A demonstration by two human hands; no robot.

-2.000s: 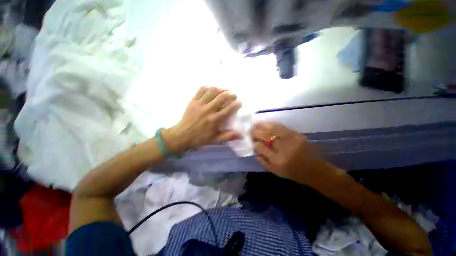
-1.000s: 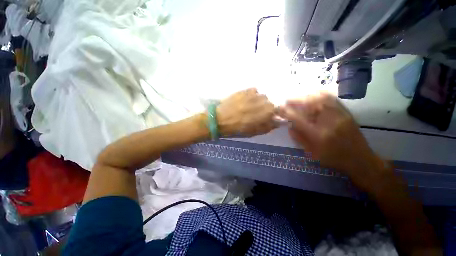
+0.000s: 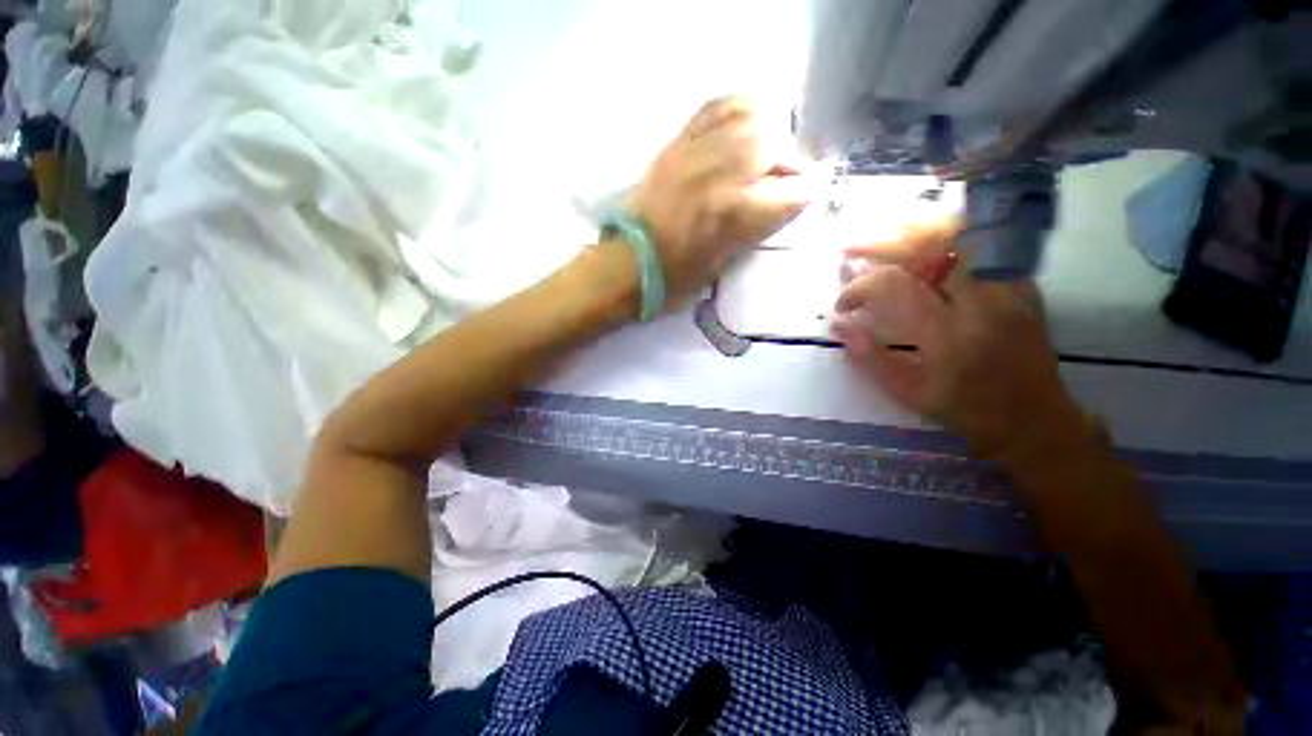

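The sewing machine head (image 3: pixel 950 86) stands at the upper right, with a dark cylinder (image 3: pixel 1012 223) hanging from it. My left hand (image 3: pixel 715 194), with a green bangle at the wrist, is beside the needle area, its fingertips close to the presser foot. My right hand (image 3: pixel 935 324) is just in front of the needle area, partly behind the dark cylinder, fingers bent. Glare washes out the cloth between the hands, so I cannot tell what either hand grips. A large heap of white cloth (image 3: pixel 274 245) lies left of the machine.
A ruler tape (image 3: pixel 748 443) runs along the grey table edge. A smartphone (image 3: pixel 1240 259) and a pale blue scrap (image 3: pixel 1168 213) lie to the right. White pieces (image 3: pixel 540 539) hang at my lap. Red cloth (image 3: pixel 158 539) is at lower left, white scraps (image 3: pixel 1014 697) at lower right.
My left hand has moved up and away from me to the presser foot. My right hand has separated from it and sits by the cylinder. The grey corner piece of the bed now shows.
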